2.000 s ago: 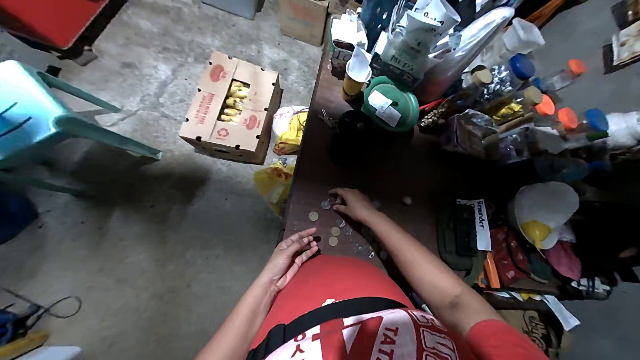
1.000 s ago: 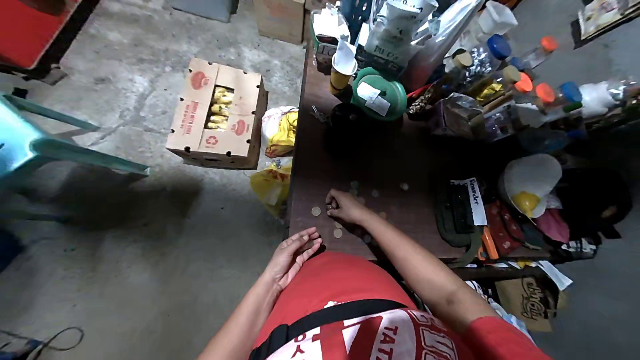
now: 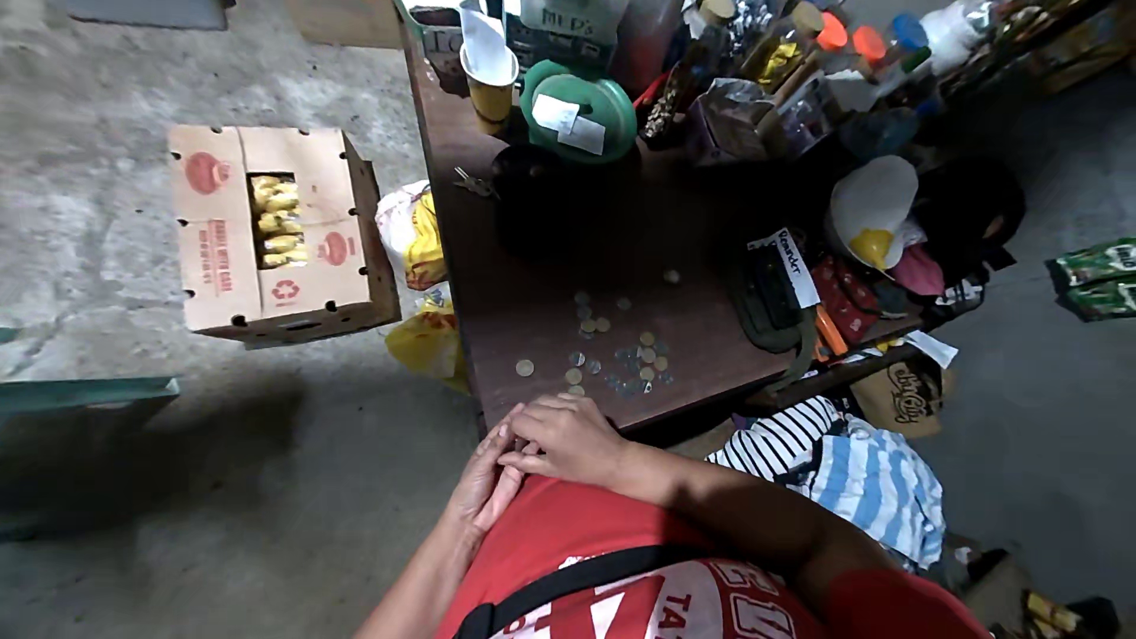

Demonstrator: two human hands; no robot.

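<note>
Several coins (image 3: 647, 355) lie loose on the dark wooden table (image 3: 532, 293), some brassy, some silvery. One coin (image 3: 524, 367) sits apart near the left edge, and another (image 3: 672, 277) farther back. My left hand (image 3: 486, 479) is cupped at the table's near corner. Over it rests my right hand (image 3: 568, 439), its fingertips touching the left palm. Whether anything lies between the hands is hidden. Two coins lie just beyond my right knuckles.
Keys (image 3: 475, 182), a yellow paper cup (image 3: 490, 89) and a green lidded container (image 3: 581, 115) stand toward the back. A pouch (image 3: 768, 302) lies at the right. On the floor are a cardboard box (image 3: 275, 222) and a yellow plastic bag (image 3: 430, 342).
My right hand has come back from among the coins on the table to my left hand. The coins it covered now show.
</note>
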